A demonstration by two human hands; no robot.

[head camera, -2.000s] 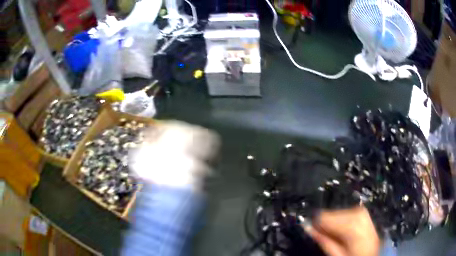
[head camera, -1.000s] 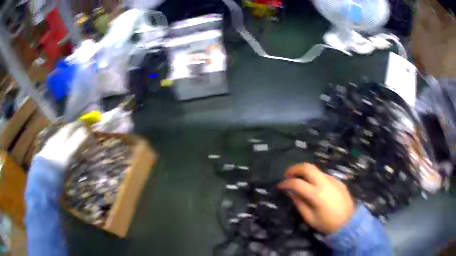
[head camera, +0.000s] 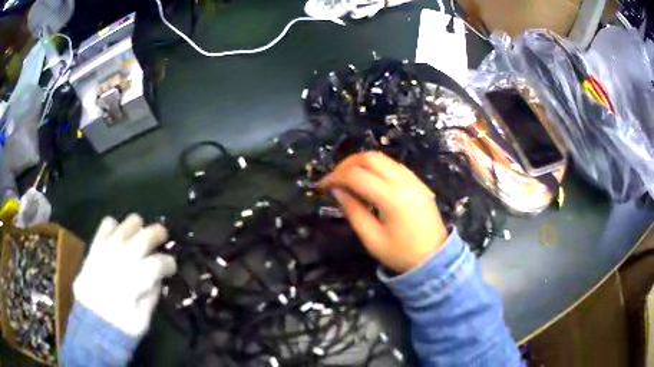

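Note:
A tangled heap of thin black cables [head camera: 287,265] with small silvery and whitish connectors spreads over the dark green bench top. My bare right hand [head camera: 391,208] is over the middle of the heap, its thumb and fingertips close together at the connectors; whether they pinch a piece is too blurred to tell. My left hand [head camera: 125,272], in a white glove, is at the heap's left edge, fingers slightly apart and bent, with nothing visible in it. An open cardboard box [head camera: 66,287] of small metal parts stands at the far left, beside the gloved hand.
A grey metal fixture [head camera: 115,100] stands at the upper left. A white cord [head camera: 229,53] crosses the back. A white card [head camera: 441,46] lies behind the heap. A copper-coloured wire bundle [head camera: 502,175], a smartphone [head camera: 527,129] and plastic bags [head camera: 566,86] lie to the right.
The view has swung to the right. My gloved left hand has moved from the parts box to the heap's left edge. My right hand remains over the cables, with its fingertips farther back in the heap.

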